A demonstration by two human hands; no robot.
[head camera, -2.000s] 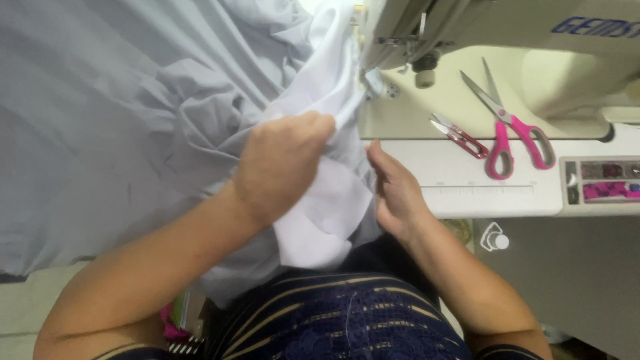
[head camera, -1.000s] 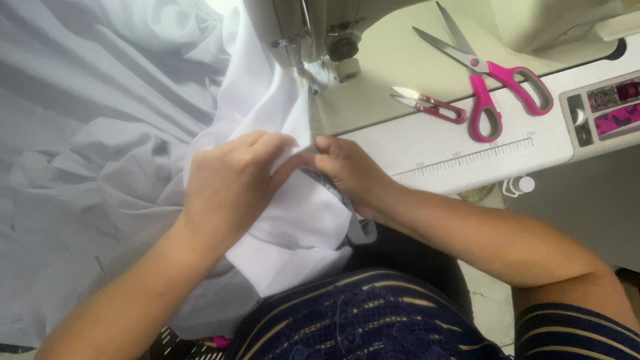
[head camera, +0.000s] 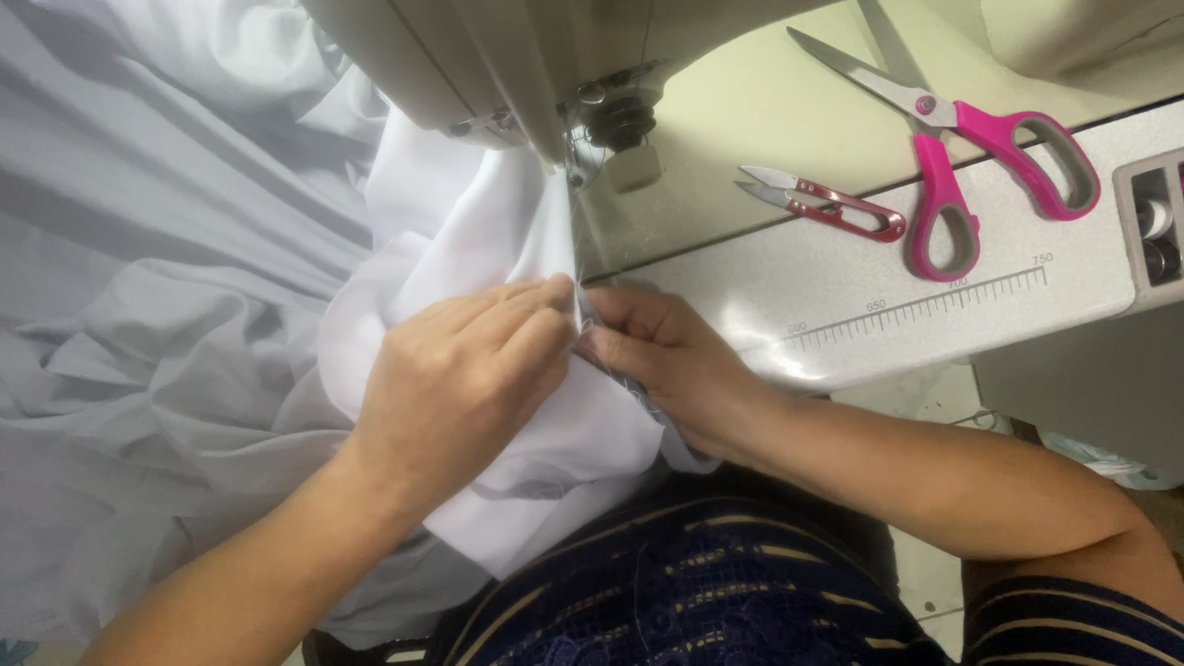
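Note:
A large white fabric [head camera: 185, 370] fills the left side, gathered in folds, and runs up under the needle area of a sewing machine [head camera: 481, 65]. Below the needle my left hand [head camera: 472, 379] pinches the fabric close to its edge. Against its fingertips, my right hand [head camera: 657, 351] grips the same edge, where loose threads show. A flap of the cloth hangs beneath both hands toward my lap. The machine's head partly hides where the fabric meets the presser foot.
Right of the needle lie red thread snips [head camera: 837, 208] and pink-handled scissors [head camera: 943, 120] with parted blades. The machine bed's front strip [head camera: 888, 324] bears a ruler scale. A compartment with bobbins [head camera: 1156, 227] sits at the right edge.
Two seconds ago my hands were apart, the right one with its fingers extended; now they meet at the fabric's edge. The view has shifted and come closer to the machine.

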